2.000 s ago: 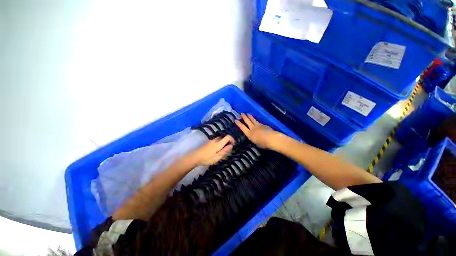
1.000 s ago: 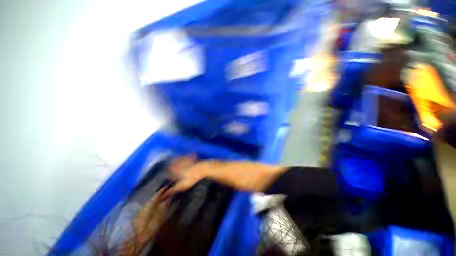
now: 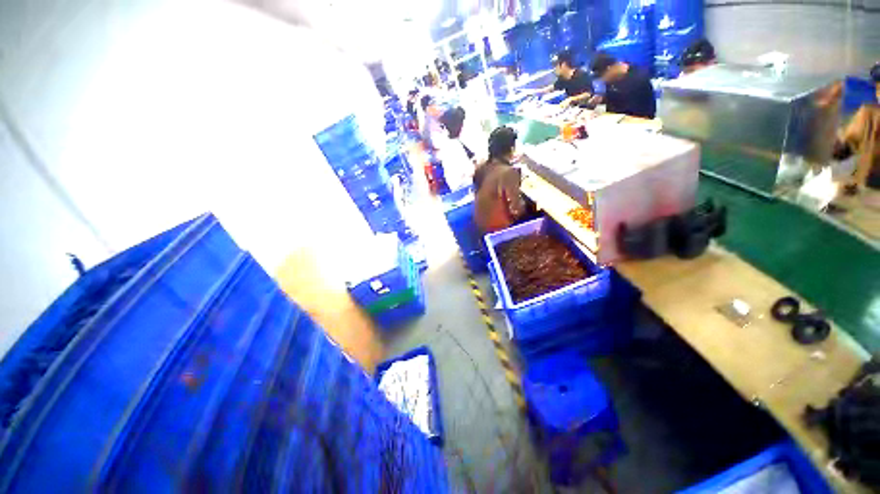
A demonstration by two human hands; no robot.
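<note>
Neither of my hands is in the picture. The brown cardboard-covered bench (image 3: 709, 314) runs down the right side. A ribbed black bundle of strap-and-ring parts (image 3: 680, 232) lies on it beside the grey red-stained box (image 3: 648, 188). A few black rings (image 3: 809, 329) lie nearer. A small white oval (image 3: 740, 308) rests on the bench. A dark heap of black straps (image 3: 859, 429) is at the lower right, cut off by the edge.
Tall stacked blue crates (image 3: 193, 357) fill the lower left. A crate of reddish-brown parts (image 3: 545, 265) and a small blue stool (image 3: 569, 391) stand beside the bench. An aisle with yellow-black tape (image 3: 497, 338) runs between. A seated person (image 3: 500, 188) and others work beyond, along a green conveyor (image 3: 772, 232).
The view has swung right and up from the packing crate to the aisle and bench. Both hands, earlier on the black rows in the crate, are out of the picture.
</note>
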